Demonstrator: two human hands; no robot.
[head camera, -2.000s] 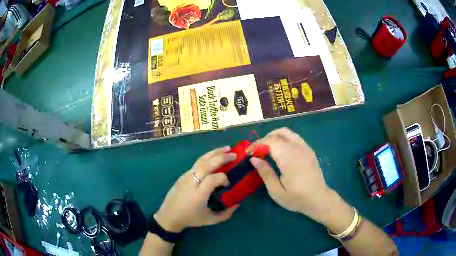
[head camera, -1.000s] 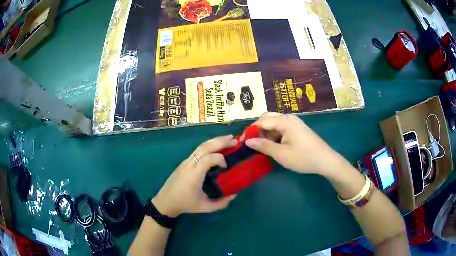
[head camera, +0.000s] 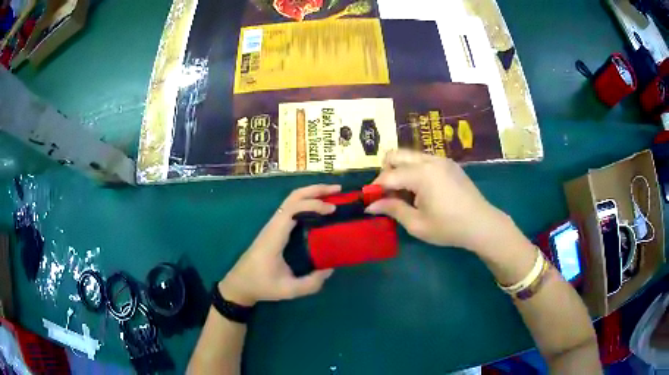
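Observation:
A red Bluetooth speaker with a black strip and a black end cap is held above the green bench, lying roughly level. My left hand is shut around its left end. My right hand pinches a small bright red piece between thumb and fingertips at the speaker's upper side, by the black strip. The piece looks like a USB flash drive. My fingers hide part of it, and I cannot tell how far it sits in a port.
A printed cardboard mat lies ahead. A pale metal post stands left. Black rings lie lower left. At right are a lit-screen tester, a carton with a phone, and another red speaker.
The held speaker has turned to lie more level and moved up slightly. My right hand stays at its upper side with the red piece. The view has shifted a little.

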